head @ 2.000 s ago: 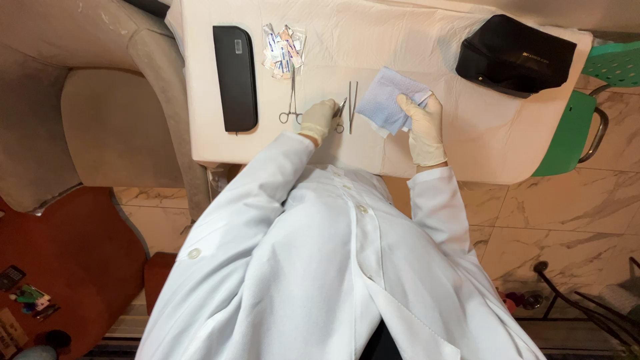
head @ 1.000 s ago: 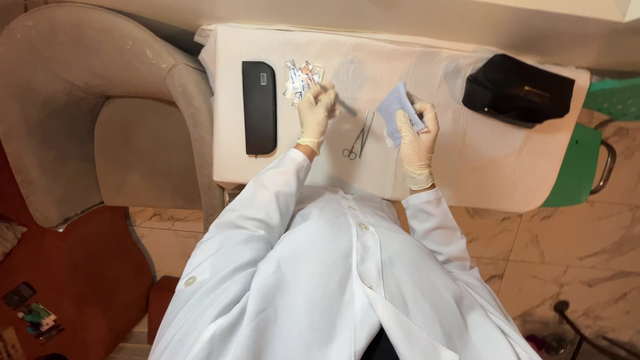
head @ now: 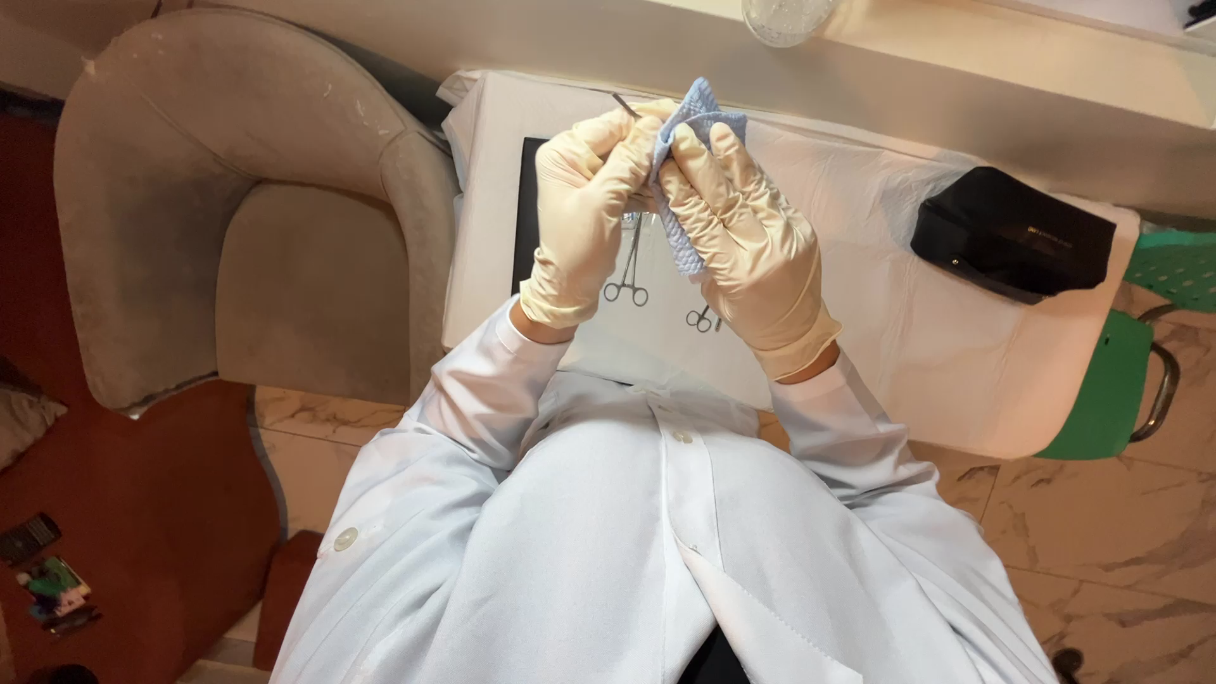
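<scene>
My left hand (head: 594, 195), in a cream glove, grips a thin dark metal instrument (head: 625, 106) whose tip sticks out above the fingers; its kind cannot be told. My right hand (head: 741, 228), gloved too, holds a folded blue cloth or paper wipe (head: 682, 233) against the left fingertips. Both hands are raised over the white-covered table. Below them lie a locking clamp with ring handles (head: 627, 285) and, partly behind my right wrist, the ring handles of scissors (head: 701, 320). A flat black case (head: 525, 218) shows partly behind my left hand.
A black pouch (head: 1012, 233) rests on the table's right side, beside a green chair (head: 1102, 389). A grey upholstered armchair (head: 313, 275) stands at the left. Beyond the table runs a ledge (head: 608, 43) with a clear container (head: 788, 17) on it.
Both hands have come up and together, the left hand with the thin instrument, the right with the blue wipe. Two seconds ago the left hand was at the instruments on the table.
</scene>
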